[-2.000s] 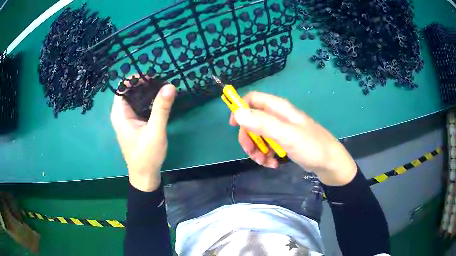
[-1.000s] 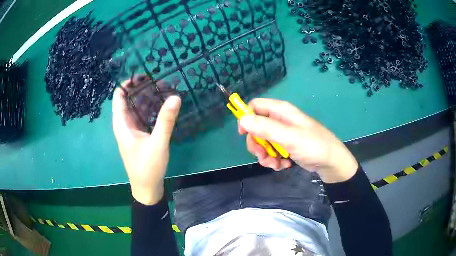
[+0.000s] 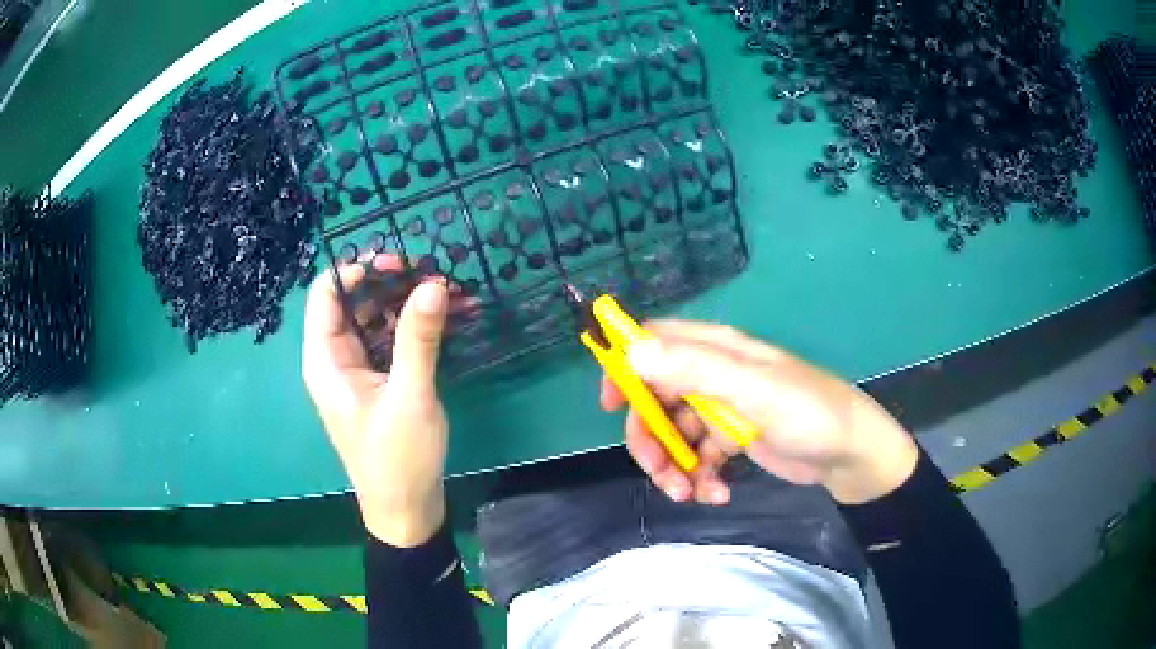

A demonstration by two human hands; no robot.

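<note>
A black sprue frame (image 3: 526,166), a flat grid with rows of small round and branched parts, is tilted over the middle of the bench. My left hand (image 3: 387,393) grips its near left corner, thumb on top, fingers partly hidden behind the grid. My right hand (image 3: 748,406) holds yellow-handled side cutters (image 3: 640,393). Their handles are spread, and the dark jaws are at the frame's near edge, left of its right end. Whether the jaws touch a bar cannot be told. The near part of the frame is blurred.
A heap of small black parts (image 3: 228,209) lies left of the frame, and a wider heap (image 3: 932,102) lies at the right. A stack of black frames (image 3: 44,298) stands at the far left. Another dark stack (image 3: 1128,121) is cut off at the right. A brown box (image 3: 76,583) is below left.
The frame has turned flatter towards me, showing more of its grid. The cutters' handles have spread wider. Both hands appear slightly lower and further right in the picture, as the view has shifted.
</note>
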